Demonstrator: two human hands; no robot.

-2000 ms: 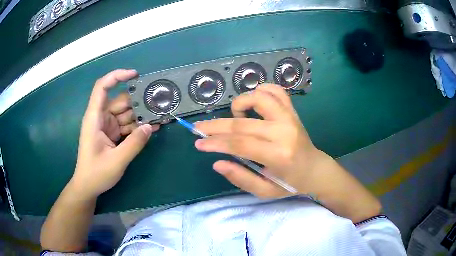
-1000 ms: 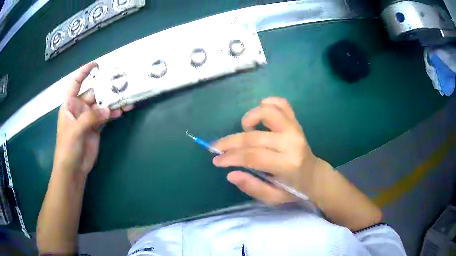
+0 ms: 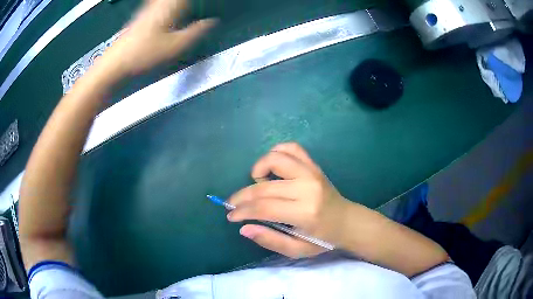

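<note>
My right hand (image 3: 286, 201) holds a thin pick tool (image 3: 304, 236) like a pen, with a clear shaft and a blue collar. Its tip points left over the green surface and touches no plate. My left hand (image 3: 161, 38) is blurred and stretched out at the top left, over the belt beyond the silver strip. Its thumb is spread; I cannot tell whether it holds anything. A four-circle jig plate (image 3: 87, 67) lies on the belt, partly hidden behind my left forearm.
A silver metal strip (image 3: 234, 61) divides the green work surface (image 3: 175, 175) from the belt. A black round pad (image 3: 377, 83) lies on the right. A metal housing (image 3: 461, 23) and a white and blue bundle (image 3: 504, 70) are at the upper right. Another plate (image 3: 9, 142) is at the left edge.
My left hand has moved up and away over the belt; the plate it held is no longer visible in it. My right hand with the tool has moved slightly down and left.
</note>
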